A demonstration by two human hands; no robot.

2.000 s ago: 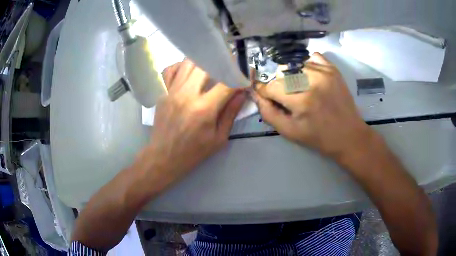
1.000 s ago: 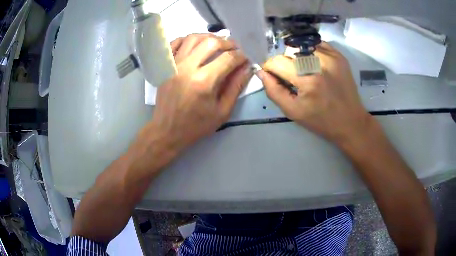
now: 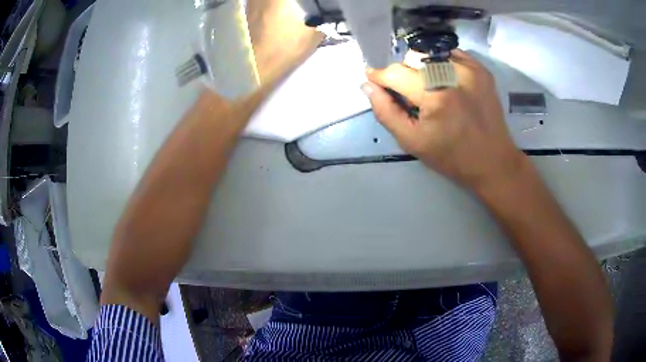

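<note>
A white fabric piece (image 3: 315, 92) lies on the machine bed, left of the needle area, its lower edge over the rounded end of the bed plate (image 3: 340, 141). My left hand (image 3: 283, 39) is at the top, beyond the fabric's left side, partly behind the lamp and cut off by the frame edge; its fingers are unclear. My right hand (image 3: 443, 117) is below the machine head, thumb and index fingertips together at the fabric's right edge. A thin dark thing or gap shows between thumb and palm. The machine head hides the needle and presser foot.
The glowing lamp (image 3: 230, 49) stands above my left forearm. Black discs (image 3: 433, 41) and a ribbed knob (image 3: 440, 75) hang over my right hand. White pieces (image 3: 559, 60) and a small grey rectangle (image 3: 528, 103) lie to the right. Pale trays (image 3: 53, 261) are left of the table.
My left hand has moved from beside my right fingertips up and away past the lamp, uncovering the fabric and rounded plate end. My right hand stays nearly in place; the view has shifted slightly.
</note>
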